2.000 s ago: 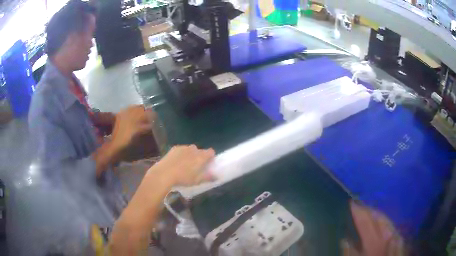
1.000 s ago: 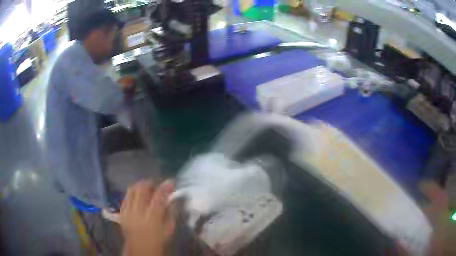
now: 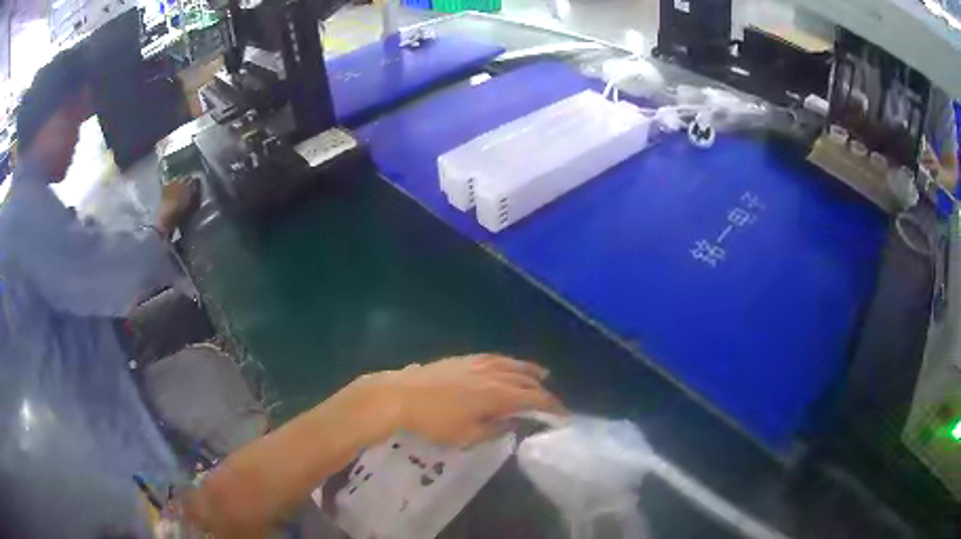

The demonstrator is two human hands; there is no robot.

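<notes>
My left hand reaches in from the lower left, palm down over the white test socket board. Its fingertips are at a white plug and cord in a clear plastic bag, just right of the board. The bag is blurred, and the underside of the hand is hidden, so I cannot tell if it grips the plug. A white cord runs from the bag to the lower right edge. My right hand is out of the picture.
Two white power strips lie side by side on the blue mat, with bagged cords behind them. A black bench machine stands at the back left. A person works at the left. A green light glows at the right edge.
The view has shifted right. The blurred white strip has left the picture, and so has my right hand. My left hand has moved from left of the board to over it, at the bagged plug.
</notes>
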